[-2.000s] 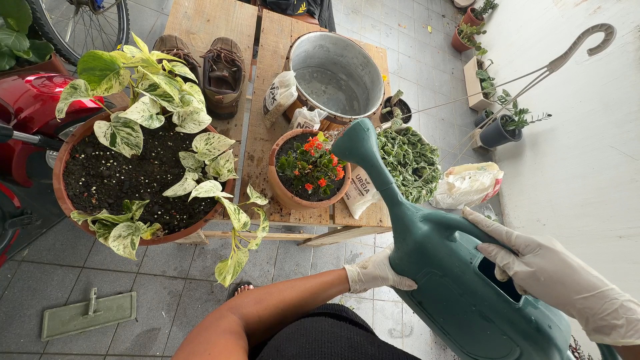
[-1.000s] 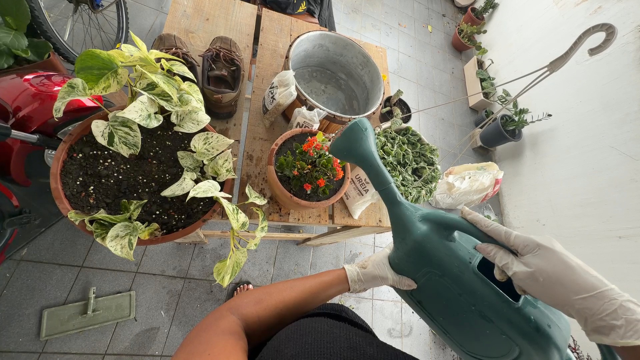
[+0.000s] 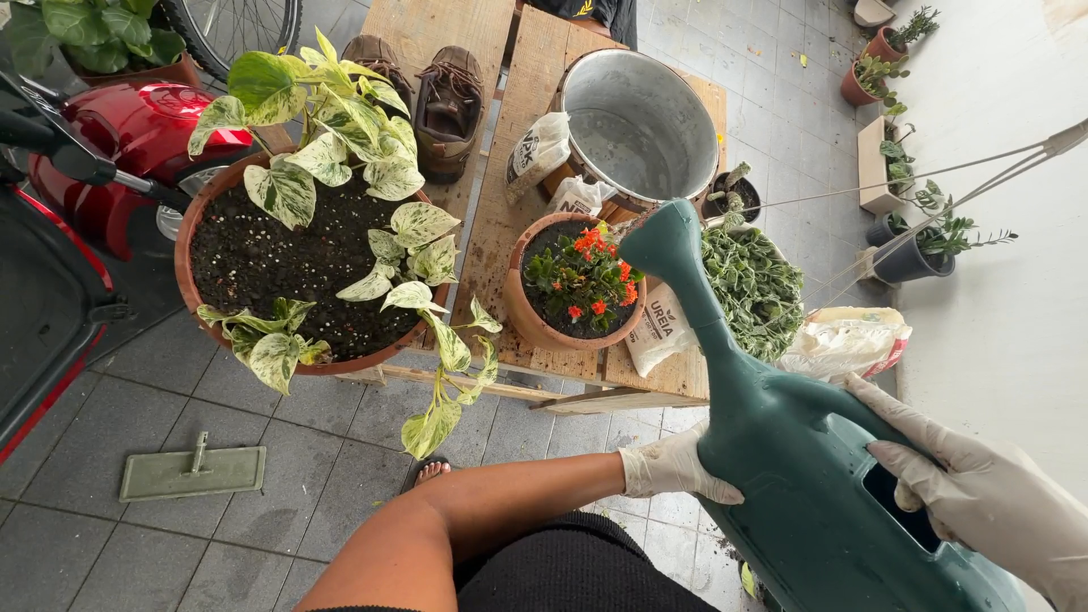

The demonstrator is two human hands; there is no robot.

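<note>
A dark green plastic watering can (image 3: 790, 459) slants across the lower right, its rose over the right side of a terracotta pot (image 3: 520, 297). That pot holds a red-flowering plant (image 3: 586, 276). My gloved left hand (image 3: 680, 467) supports the can's body near the base of the spout. My gloved right hand (image 3: 960, 484) grips its handle beside the filling hole. Whether water leaves the rose cannot be seen. Left of this pot is a larger terracotta pot (image 3: 191, 246) with dark soil and a variegated pothos (image 3: 327, 161).
The wooden pallet table (image 3: 501, 153) bears brown shoes (image 3: 448, 110), a metal pot (image 3: 642, 127), fertiliser bags (image 3: 659, 330) and a leafy hanging plant (image 3: 752, 285). A red motorcycle (image 3: 127, 161) stands left; a floor squeegee or mop head (image 3: 194, 472) lies on the tiles. Someone's dark clothing (image 3: 595, 13) shows behind.
</note>
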